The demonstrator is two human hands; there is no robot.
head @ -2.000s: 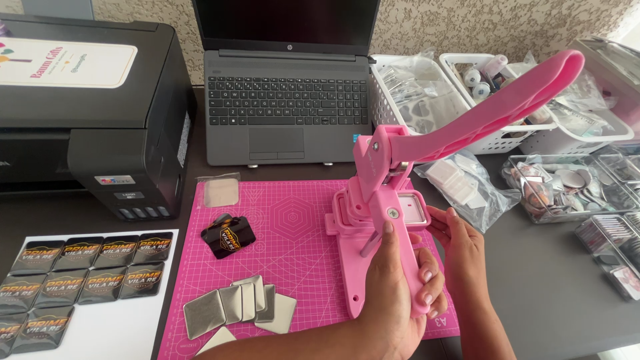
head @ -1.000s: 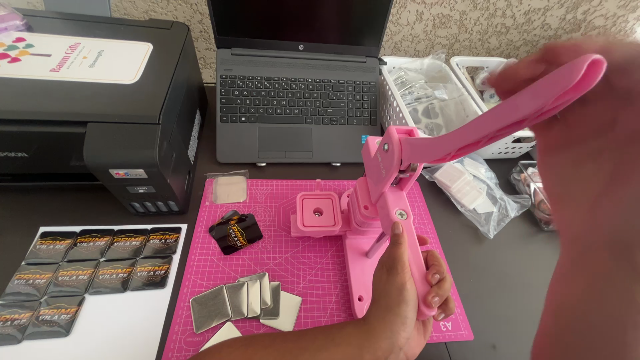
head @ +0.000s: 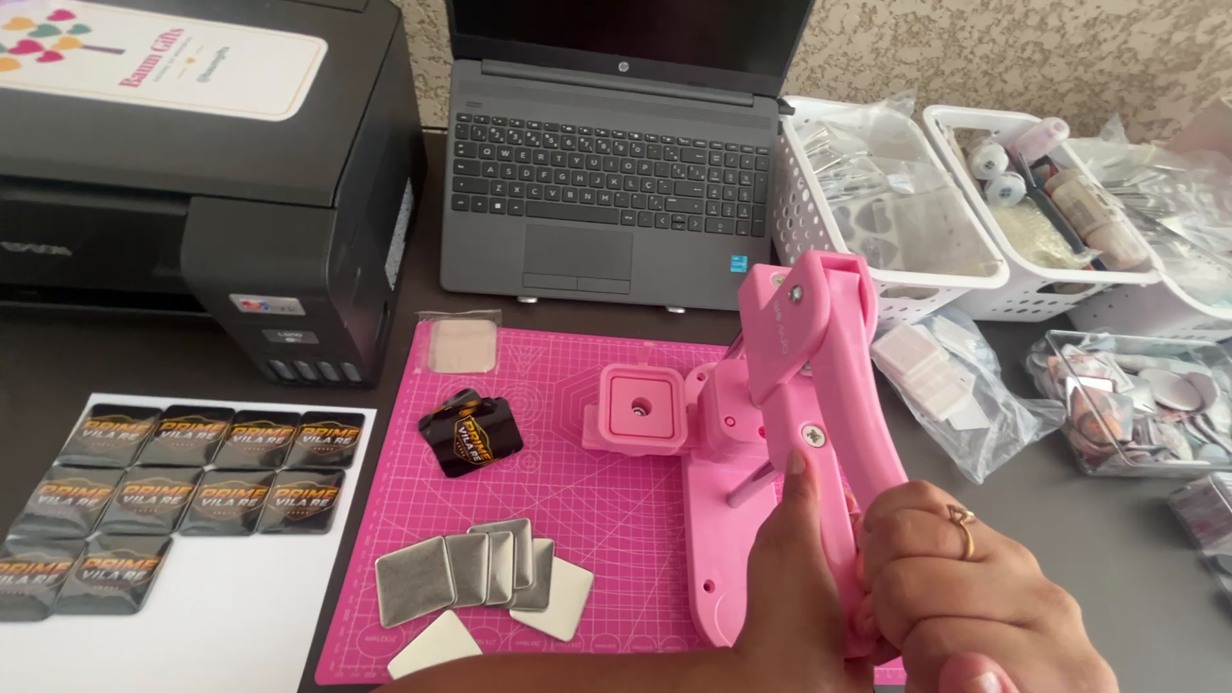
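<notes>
A pink button-making press [head: 789, 385] stands on a pink cutting mat [head: 616, 510]. My left hand [head: 804, 568] grips the press's upright arm, thumb along its side. My right hand [head: 962, 587], with a ring, is closed around the lowered pink lever [head: 852, 385], beside my left hand. A square die [head: 640, 404] sticks out at the press's left; the other die position is hidden behind the arm. Square metal button shells [head: 414, 577] lie overlapped on the mat. Black printed squares [head: 481, 433] are piled above them, near a packet of clear square films [head: 462, 345].
Finished-looking black square buttons [head: 231, 472] sit in rows on white paper [head: 221, 597] at left. Behind stand a black printer [head: 269, 212] and an open laptop [head: 606, 192]. White baskets [head: 895, 279], a plastic bag of parts [head: 953, 395] and a clear box [head: 1136, 462] occupy the right.
My right hand has gone from beside the die to the raised lever and pulled it down. The die that was at the press's right has swung out of sight, and one shows at its left.
</notes>
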